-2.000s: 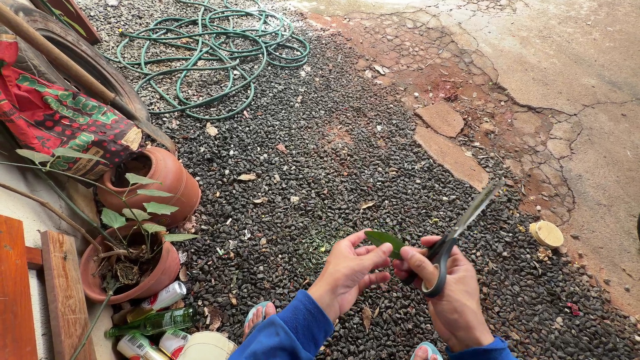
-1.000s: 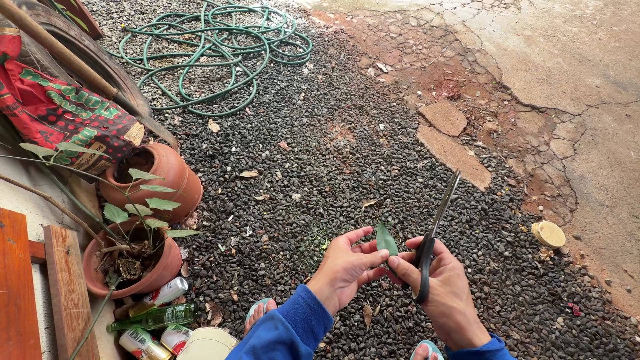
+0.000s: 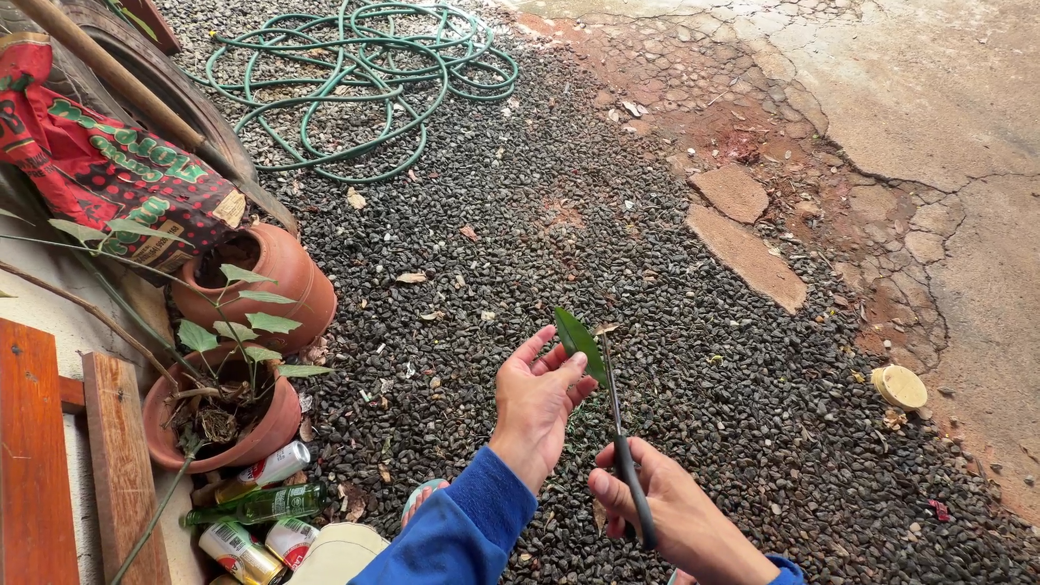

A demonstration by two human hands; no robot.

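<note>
A green leaf (image 3: 580, 343) stands upright between the thumb and fingers of my left hand (image 3: 536, 406), over dark gravel. My right hand (image 3: 666, 504) grips a pair of scissors with black handles (image 3: 633, 491). Their metal blades (image 3: 612, 390) point away from me, just right of the leaf and close along its edge. Whether the blades touch the leaf, I cannot tell. Both my forearms are in blue sleeves.
At the left are a potted plant in a terracotta pot (image 3: 280, 418), another terracotta pot (image 3: 305, 301), a green glass bottle (image 3: 280, 504), drink cans (image 3: 240, 552) and wooden boards (image 3: 122, 463). A green hose (image 3: 422, 122) lies coiled on the gravel. Cracked concrete (image 3: 918, 97) borders it at right.
My right hand has moved away from the leaf, which both hands were touching a second ago. The scissor blades are now beside the leaf, and only my left hand holds it.
</note>
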